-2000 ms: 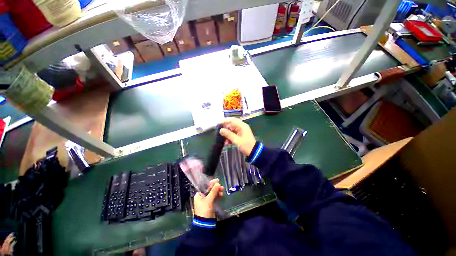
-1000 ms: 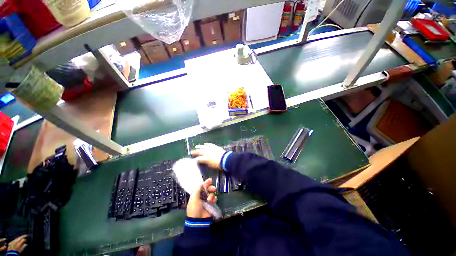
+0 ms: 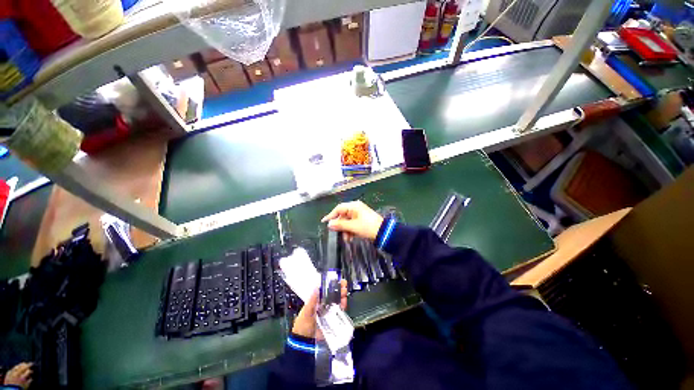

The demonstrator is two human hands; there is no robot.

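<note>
My left hand (image 3: pixel 308 314) holds clear poly bags (image 3: pixel 335 329), whitish and shiny, near the bench's front edge. My right hand (image 3: pixel 356 220) pinches the upper end of a remote control (image 3: pixel 330 260), which stands lengthwise between my hands and looks to be inside a clear bag. Unbagged black remotes (image 3: pixel 221 292) lie side by side to the left of my hands. Bagged remotes (image 3: pixel 367 263) lie just right of my hands, partly hidden by my right hand and sleeve. More bagged remotes (image 3: pixel 450 215) lie farther right.
An orange-yellow heap (image 3: pixel 355 150) sits in a small tray on a white sheet (image 3: pixel 304 114), beside a smartphone (image 3: pixel 415 148). A carton (image 3: pixel 567 255) stands at right. A black heap (image 3: pixel 65 282) and another person's hand (image 3: pixel 18 375) are at far left. Metal posts (image 3: pixel 559 72) rise beyond the bench.
My right hand has moved from the bench near the bags to the top of a remote above my left hand. The remote now shows upright between my hands.
</note>
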